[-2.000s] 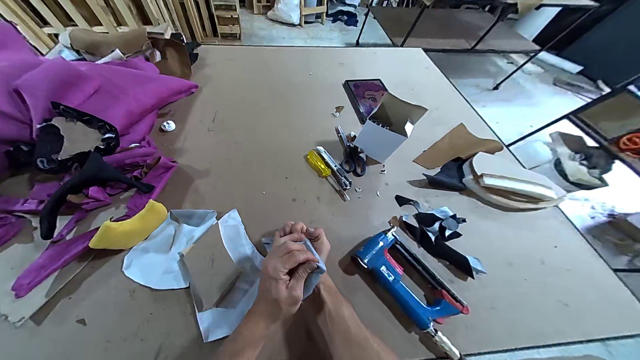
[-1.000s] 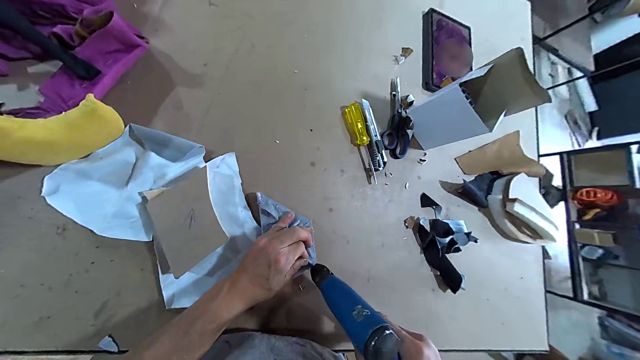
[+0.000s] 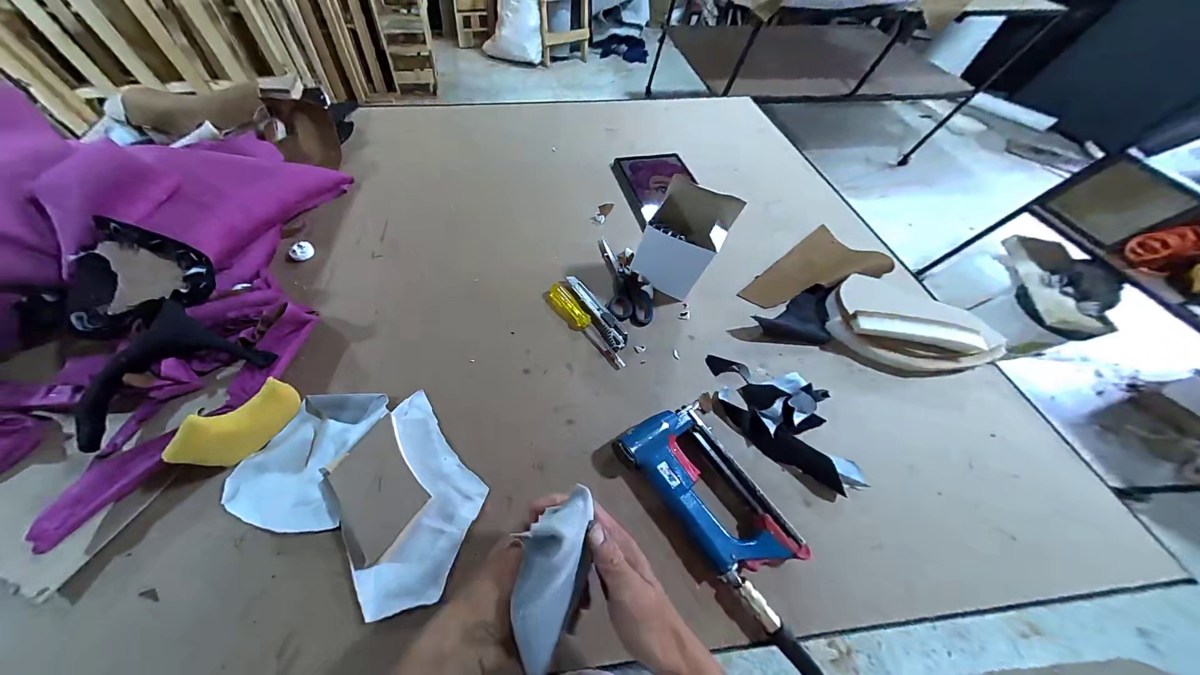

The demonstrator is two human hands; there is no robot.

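Both my hands hold a small piece covered in light grey fabric (image 3: 551, 581) at the table's near edge. My left hand (image 3: 483, 600) grips its left side, partly hidden behind it; my right hand (image 3: 642, 600) has its thumb on the right side. Right of my hands a blue pneumatic staple gun (image 3: 689, 506) lies on the table with its hose attached. To the left are light fabric pieces (image 3: 427, 516) around a brown cardboard piece (image 3: 375, 487). A yellow curved piece (image 3: 234, 427) rests beside them.
Purple fabric (image 3: 178, 197) with black trimmed pieces covers the left side. Farther ahead lie a yellow screwdriver (image 3: 570, 307), a utility knife (image 3: 597, 312), scissors (image 3: 630, 295) and an open box (image 3: 675, 258). Dark scraps (image 3: 778, 431) and a padded oval piece (image 3: 909, 323) are on the right.
One second ago my right hand held the staple gun against the grey piece; now the gun lies on the table and both hands hold the piece. The view has turned and tilted up.
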